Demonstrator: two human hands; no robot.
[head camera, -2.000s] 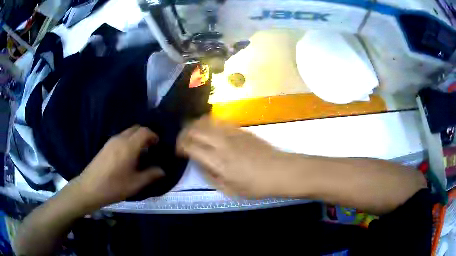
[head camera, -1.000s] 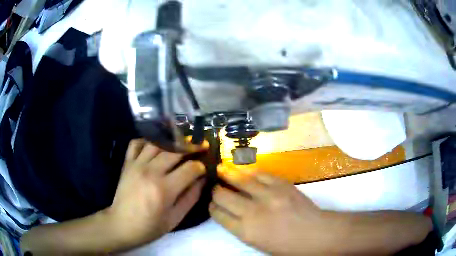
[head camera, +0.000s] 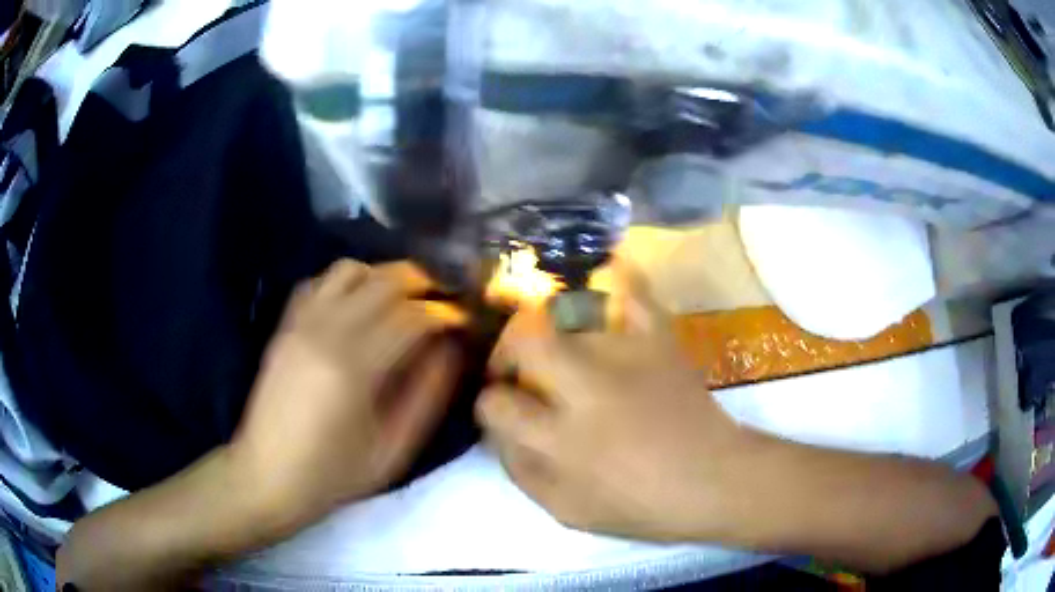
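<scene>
The black fabric garment (head camera: 162, 266) lies bunched left of the needle area, with pale grey pieces (head camera: 220, 49) at its upper left. My left hand (head camera: 347, 382) is on the black cloth beside the presser foot area, fingers bent onto its edge; it is blurred. My right hand (head camera: 602, 405) is just right of it, fingers curled at the cloth edge near the grey knob-like block (head camera: 577, 310). The needle and foot are hidden by the machine head (head camera: 555, 150) and my fingers. The lamp glow (head camera: 521, 278) shows between my hands.
A rounded white pad (head camera: 839, 272) rests on the bed at the right. An orange-brown strip (head camera: 752, 347) runs along the bed's front edge. A marked ruler-like edge (head camera: 486, 578) is at the bottom. A dark item and a green-handled thing (head camera: 1004, 509) are at the far right.
My hands moved from the cloth near the table front up to the needle area. The view came closer to the machine head. Lately my right hand's fingers shifted up beside the grey block.
</scene>
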